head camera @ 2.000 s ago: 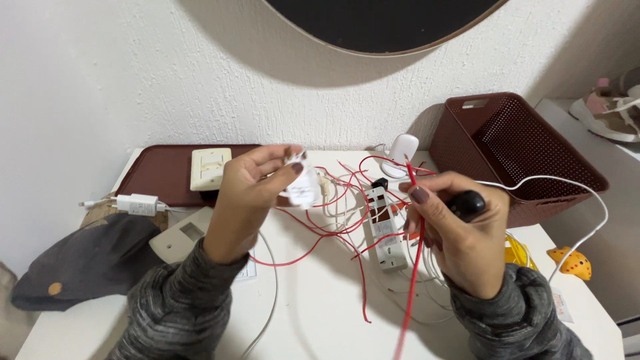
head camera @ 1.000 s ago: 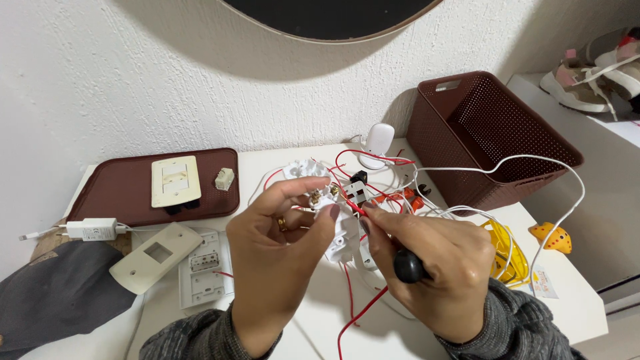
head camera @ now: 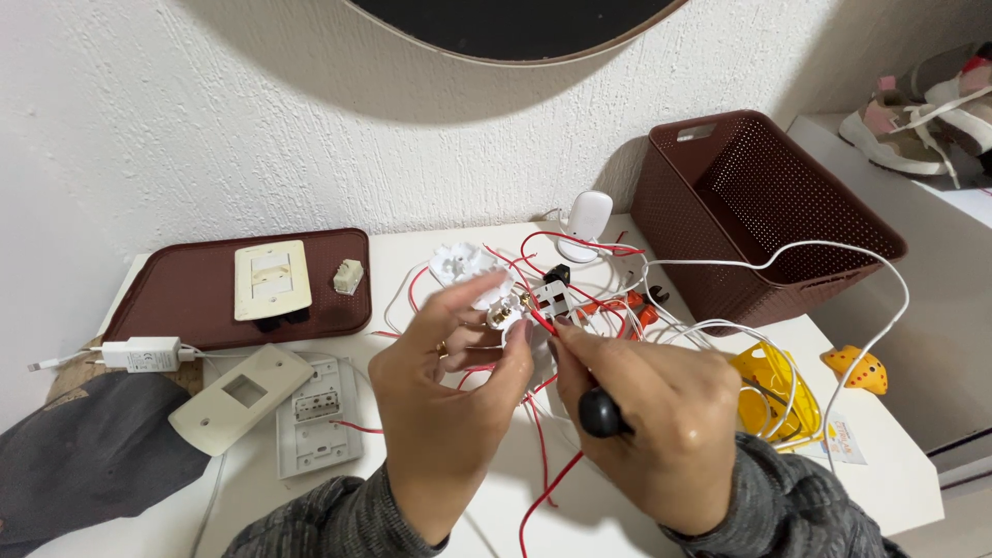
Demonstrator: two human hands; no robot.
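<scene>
My left hand (head camera: 457,387) holds an opened white plastic electrical fitting (head camera: 500,314) with brass contacts between thumb and fingers. Pinched in my right hand (head camera: 659,411) is a red wire (head camera: 544,322), its bare end close to the brass contacts; whether they touch is unclear. A black-handled tool (head camera: 601,413) is also held in the right palm, its tip hidden. Behind the hands lie a white socket frame (head camera: 554,300), tangled red and white wires and orange-handled pliers (head camera: 642,318).
A brown tray (head camera: 178,287) holds a cream switch plate (head camera: 273,280) and a small module (head camera: 348,277). A cream cover (head camera: 242,399), white wall plate (head camera: 318,418) and grey cloth (head camera: 101,457) lie left. A brown basket (head camera: 697,232) and yellow electrical box (head camera: 775,395) stand right.
My hands have come together from apart, bringing the red wire's end to the white fitting. The right hand has moved left. The view has shifted somewhat.
</scene>
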